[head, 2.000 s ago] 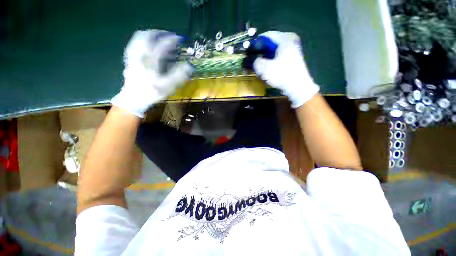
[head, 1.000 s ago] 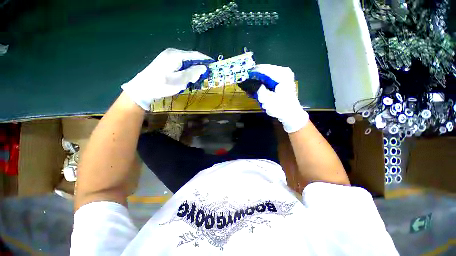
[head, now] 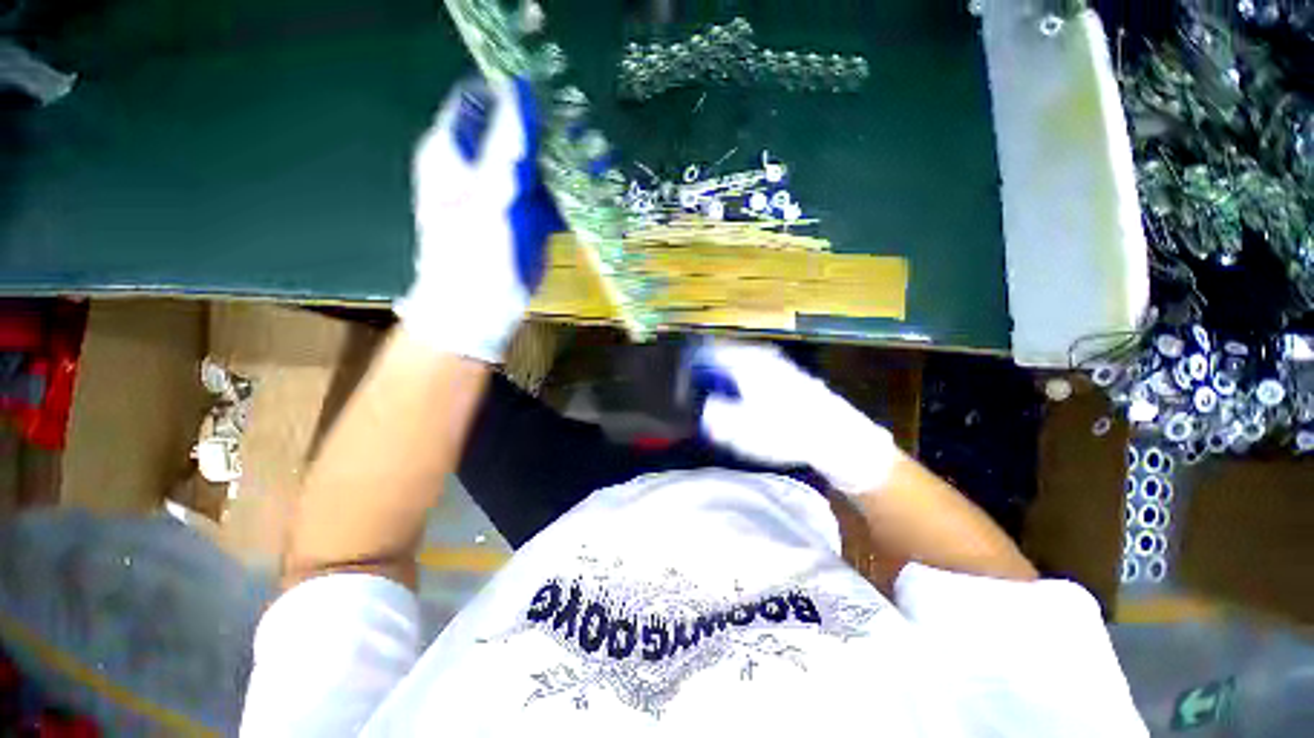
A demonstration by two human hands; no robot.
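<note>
My left hand (head: 476,216), in a white glove with blue fingers, is shut on a long green PCB panel (head: 584,216). The panel is blurred and tilted, running from the top edge of the view down across the yellow strip (head: 850,286) to the bench edge. My right hand (head: 764,411), gloved and blurred, is below the bench edge over my lap, apart from the panel; whether it holds anything cannot be told. White round parts (head: 713,195) and thin pale rails (head: 735,235) lie behind the yellow strip.
Separated green board rows (head: 742,65) lie farther back on the green bench. A long white block (head: 1074,202) stands at right, beside a pile of boards (head: 1239,137) and discs (head: 1203,389). Below the bench at left is an open cardboard box (head: 144,418) with white scraps.
My left hand has moved left and now holds a long, steeply tilted panel. My right hand has dropped below the bench edge. The small board piece both hands held is no longer between them.
</note>
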